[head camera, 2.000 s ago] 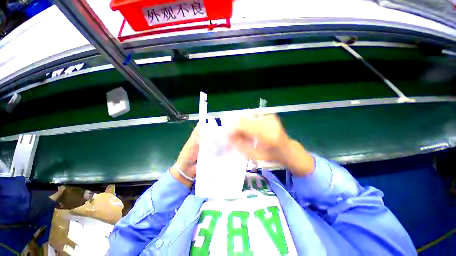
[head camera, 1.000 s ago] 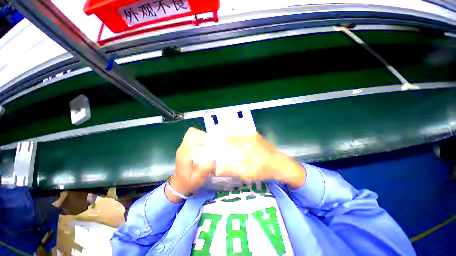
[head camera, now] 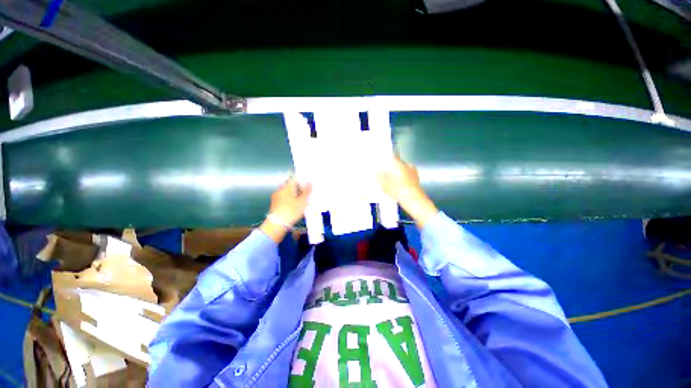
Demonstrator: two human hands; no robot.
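Note:
A white card blank (head camera: 345,167) with notched, finger-like ends and small cut-outs lies flat across the green bench, its near end reaching past the bench's front edge. My left hand (head camera: 289,203) holds its left edge near the front, with a white band at the wrist. My right hand (head camera: 403,184) holds its right edge, a little farther from me. The fingertips of both hands blur into the bright white card.
A pale metal strip (head camera: 485,103) parts the green bench (head camera: 530,163) from the darker conveyor belt (head camera: 303,68). A white block (head camera: 20,92) sits far left. A metal post (head camera: 129,57) slants overhead. A brown carton (head camera: 67,292) with white blanks (head camera: 121,322) stands at lower left.
The view has tilted down, so the red bin is out of sight. The hands have moved apart to the two sides of the blank, which now shows flat at full length.

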